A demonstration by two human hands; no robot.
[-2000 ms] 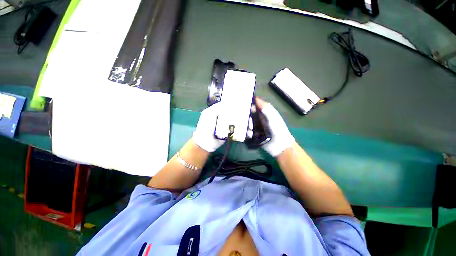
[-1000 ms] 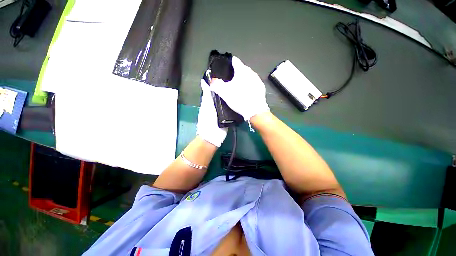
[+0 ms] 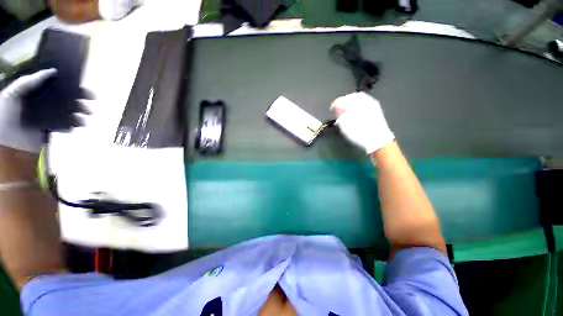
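My gloved left hand is at the far left, closed around a black closed adapter; its bundled cord hangs over the white paper. My gloved right hand is over the belt at the cord end of a silvery-white inner unit, with its fingers on the thin black cord near the short lead wires. The rest of that output cord lies bundled beyond the hand. An open black case half lies on the belt left of the unit.
White paper sheets cover the left of the bench, with a shiny black plastic sheet on them. Another person's hand shows at the top left. Dark cloth-like pieces lie across the belt.
My left hand has carried the black adapter from the middle to the far left. My right hand has let go of it and moved right to the other unit's cord. The view has shifted.
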